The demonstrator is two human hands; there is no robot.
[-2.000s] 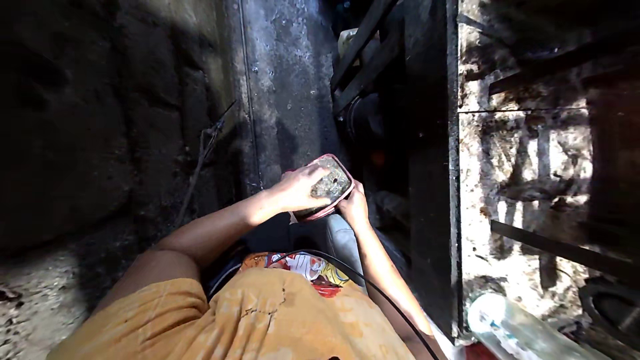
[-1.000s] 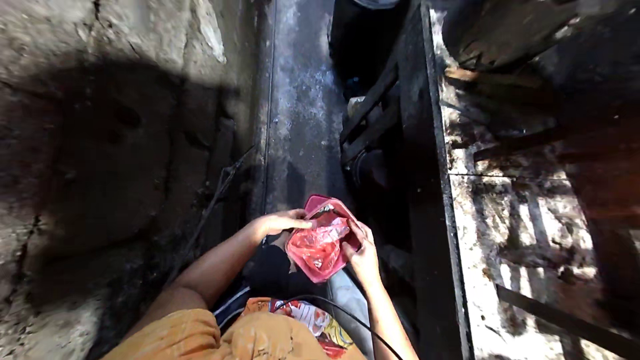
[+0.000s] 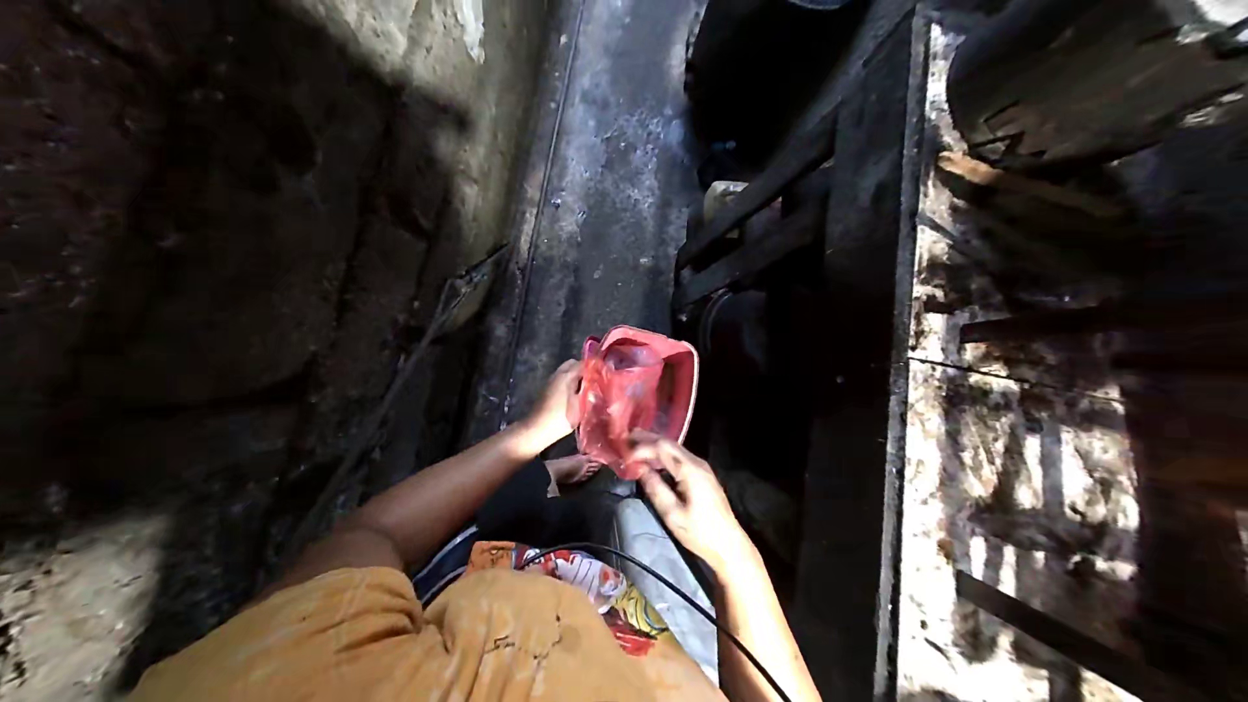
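A pink plastic container [image 3: 682,385] is held over my lap, its open top facing me, with a thin red plastic bag [image 3: 619,400] in and over its left side. My left hand [image 3: 558,400] grips the left rim of the container together with the bag's edge. The fingers of my right hand [image 3: 678,487] pinch the lower edge of the red bag near the container's bottom right; they are slightly blurred. What lies deeper inside the container is hidden by the bag and shadow.
A rough wall [image 3: 244,292] rises at left, with a thin stick [image 3: 409,361] against it. Ahead runs a narrow concrete floor [image 3: 619,175]. Dark wooden slats [image 3: 760,210] and a light, stained ledge [image 3: 975,419] stand at right. A black cable [image 3: 673,590] crosses my lap.
Two seconds ago my left hand was in a container of grainy, greyish stuff; now a red bag shows there. Since one second ago my right hand has moved down to the bag's lower edge.
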